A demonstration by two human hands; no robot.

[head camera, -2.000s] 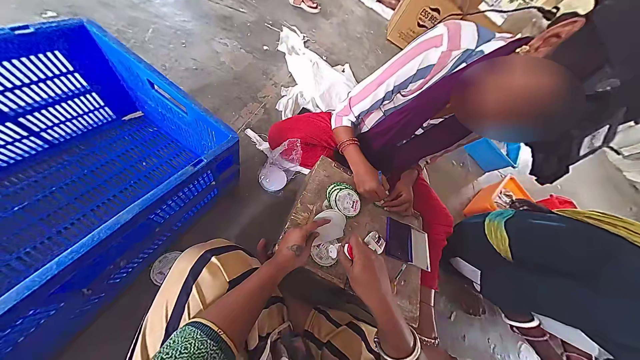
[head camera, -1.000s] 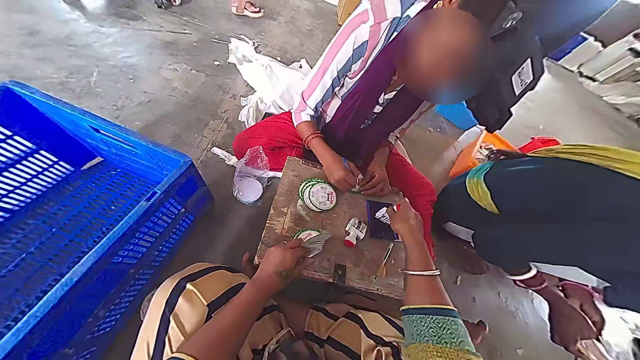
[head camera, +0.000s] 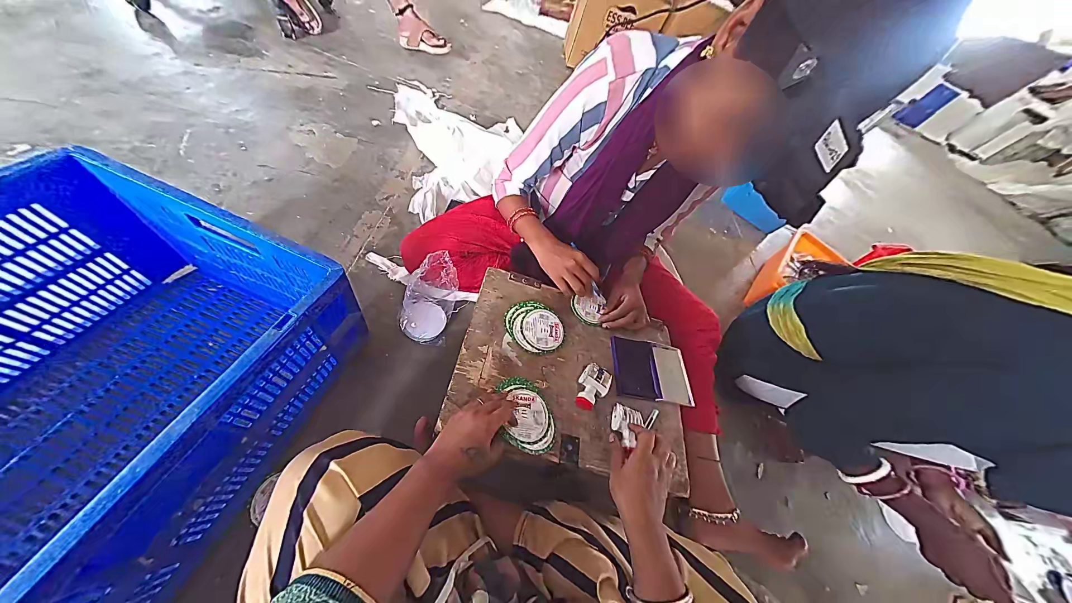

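On a low wooden board, my left hand (head camera: 476,431) rests its fingertips on the near stack of round green-edged labels (head camera: 529,419). My right hand (head camera: 643,469) holds a small white stamp (head camera: 626,421) near the board's right edge. Another small white stamp or bottle with a red end (head camera: 593,385) lies on the board, just left of an opened dark ink pad (head camera: 636,367). A second stack of round labels (head camera: 536,327) lies farther back. Across the board, a co-worker's hands (head camera: 599,289) hold a pen-like tool over one round label (head camera: 588,308).
The wooden board (head camera: 477,360) stands between me and the seated co-worker. A large blue plastic crate (head camera: 335,289) is at left, with a clear plastic bag (head camera: 425,306) on the floor beside the board. Another person in dark clothing (head camera: 854,360) bends at right; an orange bin (head camera: 791,261) stands behind.
My right hand has moved from above the ink pad to the board's near right side. My left hand, which held a round label up, is now down on the near stack.
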